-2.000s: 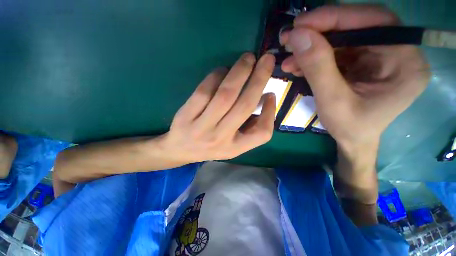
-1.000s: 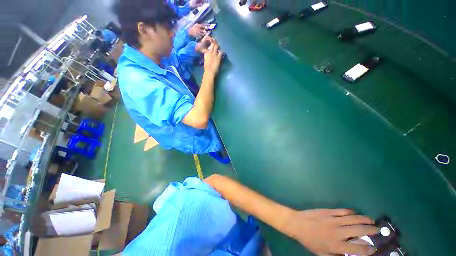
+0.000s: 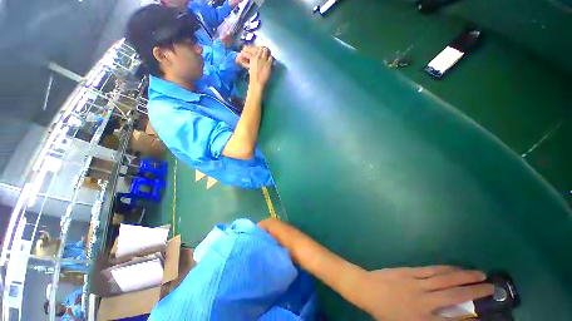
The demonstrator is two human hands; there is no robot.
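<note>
My left hand (image 3: 420, 289) lies at the lower right, back of the hand up, fingers stretched over a device housing (image 3: 515, 292). The housing's black end shows past the fingertips, with a round grey disc (image 3: 500, 293). Part of a white battery (image 3: 456, 310) shows below the fingers. The thumb is hidden, so whether the hand grips the housing cannot be told. The picture's lower edge cuts off the hand and housing. My right hand and the black pen-like tool are out of view.
A green bench (image 3: 376, 169) curves past a belt (image 3: 514, 94) bearing a black unit with a white battery (image 3: 446, 59). A co-worker in a blue smock (image 3: 188, 119) sits at the left. Behind are blue bins (image 3: 146, 190) and an open carton (image 3: 135, 301).
The view has swung from the close work to the left along the line. My right hand and tool have left the picture. The loose ring seen a second ago is out of view; my left hand stays over the housings.
</note>
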